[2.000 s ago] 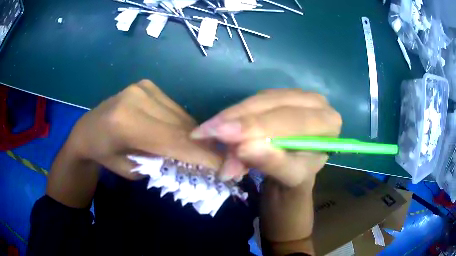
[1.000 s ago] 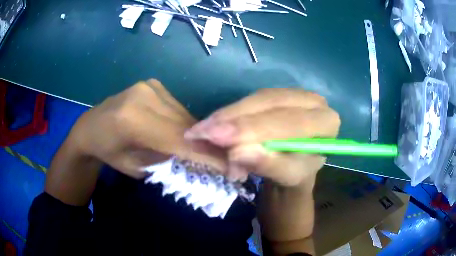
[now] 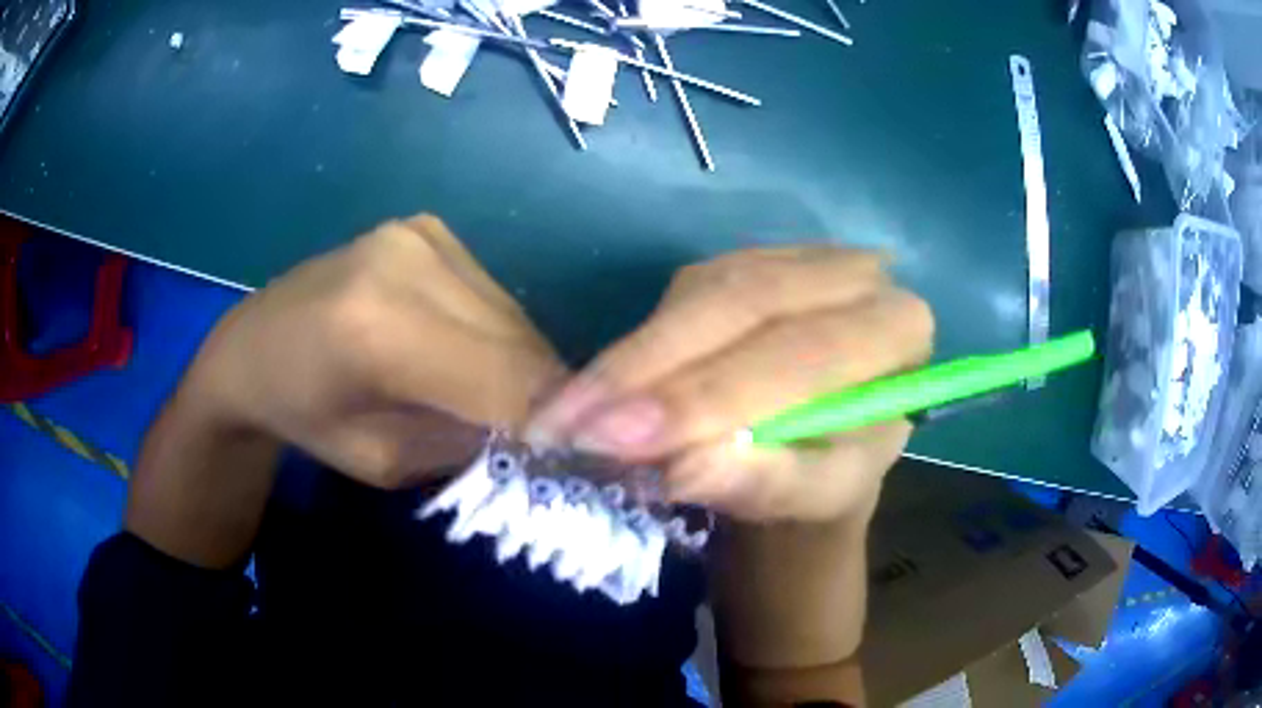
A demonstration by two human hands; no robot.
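Observation:
My left hand [image 3: 374, 353] is closed around a bunch of flagged rods [image 3: 561, 523], held above my lap at the bench's front edge. White flags fan out below it like teeth, with round ends in a row above them. My right hand [image 3: 775, 374] holds the green cutter [image 3: 927, 394], which points out to the right. Its fingertips touch the bunch beside my left hand. The cutter's inner end and the rod shafts are hidden by my hands. A pile of flagged rods [image 3: 588, 83] lies on the green mat [image 3: 277, 152] at the top.
A steel ruler [image 3: 1034, 208] lies at the right. A clear plastic box [image 3: 1174, 362] with white pieces stands at the right edge, with clear plastic bags [image 3: 1169, 97] behind it. A cardboard box [image 3: 969, 588] is below the bench. A red frame [image 3: 62, 325] stands on the blue floor at left.
The green cutter has tilted, its outer end now higher. The flagged bunch has shifted slightly right. My right fingertips have moved a little lower on the bunch.

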